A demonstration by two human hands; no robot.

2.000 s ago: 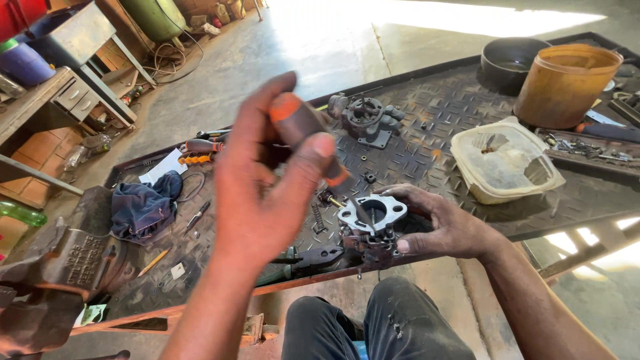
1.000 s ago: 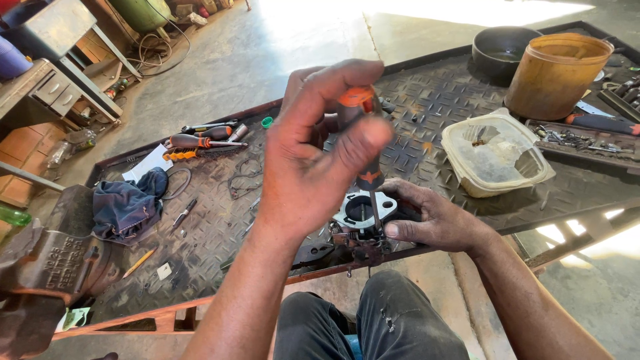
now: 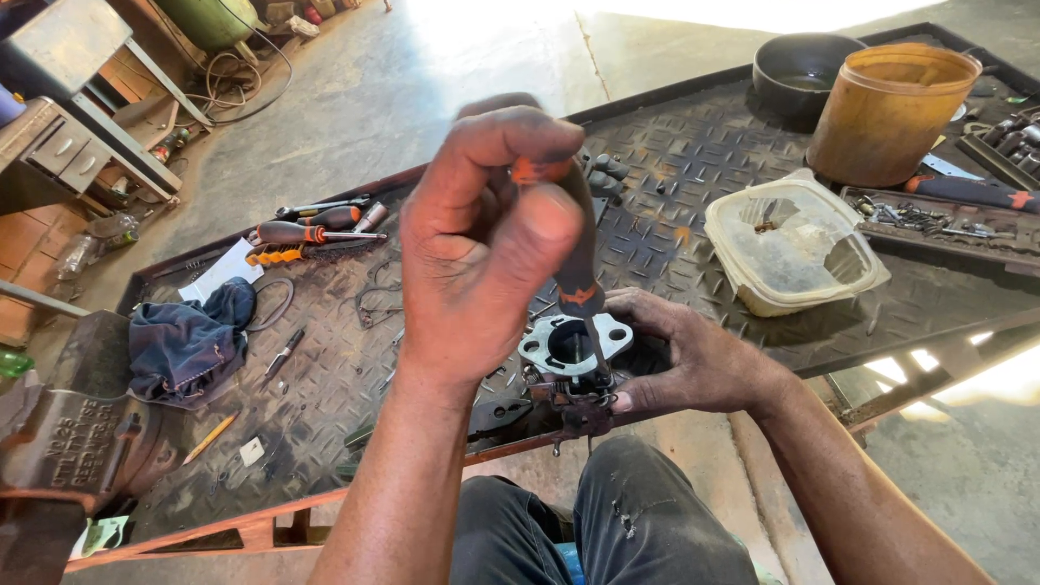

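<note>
My left hand (image 3: 487, 244) is wrapped round the black and orange handle of a screwdriver (image 3: 579, 280). The screwdriver points down, its shaft reaching the right side of a carburetor body (image 3: 569, 382) near its flange; the exact contact of the tip cannot be made out. My right hand (image 3: 691, 353) grips that carburetor from the right, thumb low at its side. A pale metal flange with a large round bore and two bolt holes faces up. The carburetor is at the bench's front edge, above my knees. Pliers (image 3: 497, 414) lie just left of it.
On the tread-plate bench (image 3: 325, 382) are a plastic tub (image 3: 800, 244), an amber container (image 3: 894, 114), a black bowl (image 3: 800, 77), a tray of small parts (image 3: 934, 219), screwdrivers (image 3: 292, 233), a blue cloth (image 3: 191, 341) and a pencil (image 3: 210, 439). A bench vise (image 3: 73, 447) stands at left.
My left hand has brought the screwdriver from a slanted hold above the flange to a steeper one, its shaft down at the carburetor's right side. My right hand keeps its grip.
</note>
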